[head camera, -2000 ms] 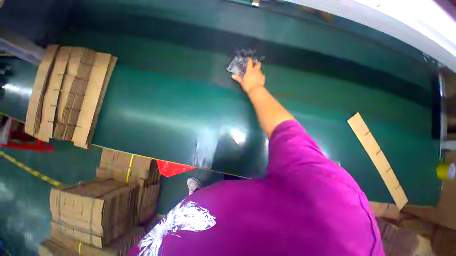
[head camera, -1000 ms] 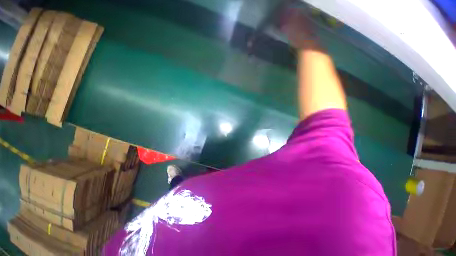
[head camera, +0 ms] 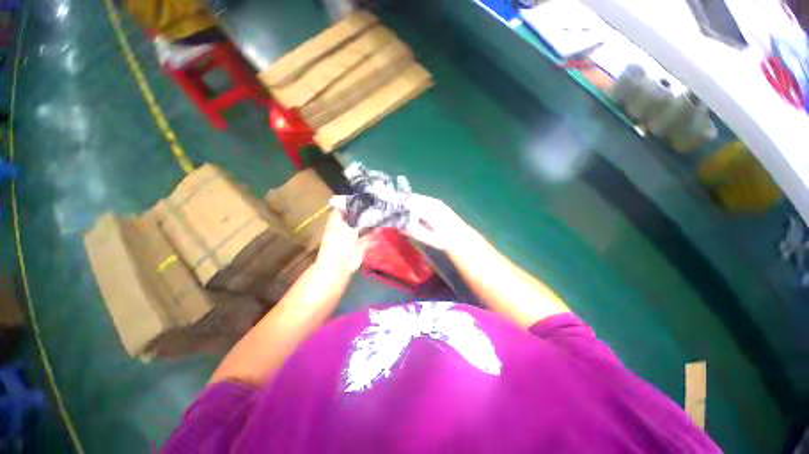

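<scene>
A crumpled grey-and-white cloth (head camera: 377, 197) is held between both hands in front of my chest, near the table's front edge. My left hand (head camera: 341, 241) grips its left side. My right hand (head camera: 432, 222) grips its right side. The cloth hides some of the fingertips. Overlapping rows of cardboard divider strips (head camera: 350, 75) lie on the green table (head camera: 497, 186) beyond my hands. A single loose strip (head camera: 695, 395) lies on the table at the lower right, cut off by my sleeve.
Strapped bundles of strips (head camera: 213, 226) are stacked on the floor at the left. A red stool (head camera: 217, 84) stands beyond them by the table. Another red surface (head camera: 396, 257) shows below my hands. Papers and several pale spools (head camera: 661, 105) stand at the upper right.
The view has swung left. My right hand has come back from the far side of the table towards my body. My left hand has come into view, and both hands now hold the cloth.
</scene>
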